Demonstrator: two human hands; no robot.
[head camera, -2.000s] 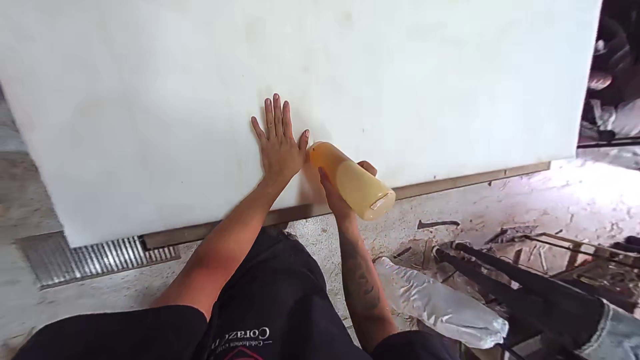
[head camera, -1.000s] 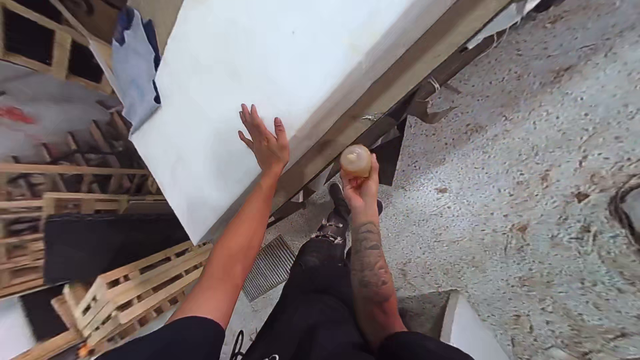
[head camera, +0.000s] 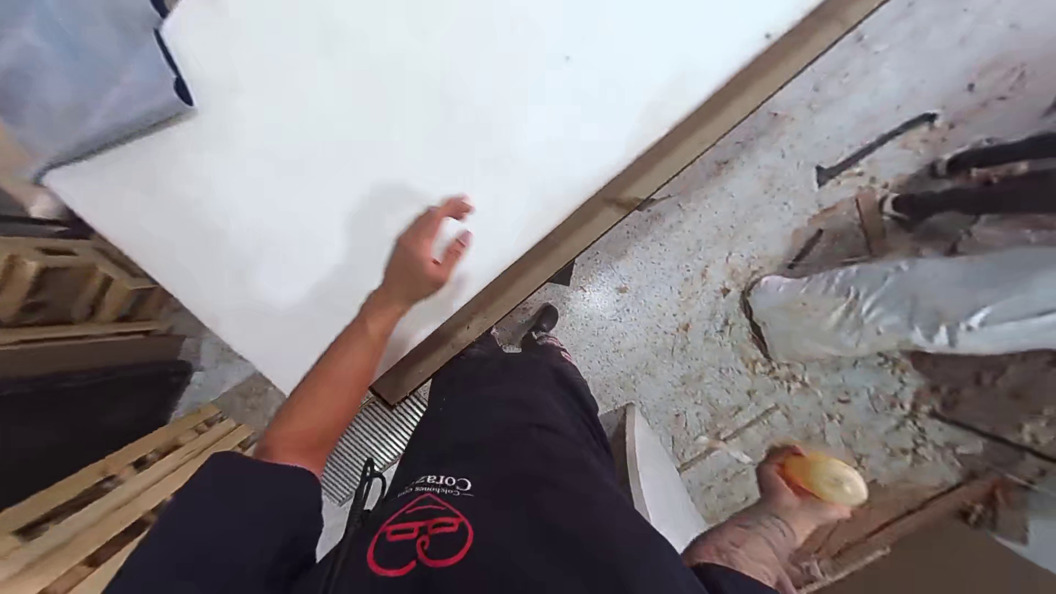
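A large white slab or sheet, its material not certain, lies on a wood-edged table. Over its near part is my left hand, empty, with fingers apart and slightly curled; whether it touches the surface I cannot tell. Far out to the right, low and away from the table, my right hand is closed around a translucent bottle with yellowish contents. The bottle's far end points to the right.
Wooden pallets stand at the lower left. Bluish-grey fabric lies over the slab's far left corner. A floor grate is beside my legs. Debris, a plastic-wrapped bundle and a dark bar are on the right floor.
My right hand has swung out to the right with the bottle, away from the table edge. My left hand's spread fingers have curled. The view has turned considerably.
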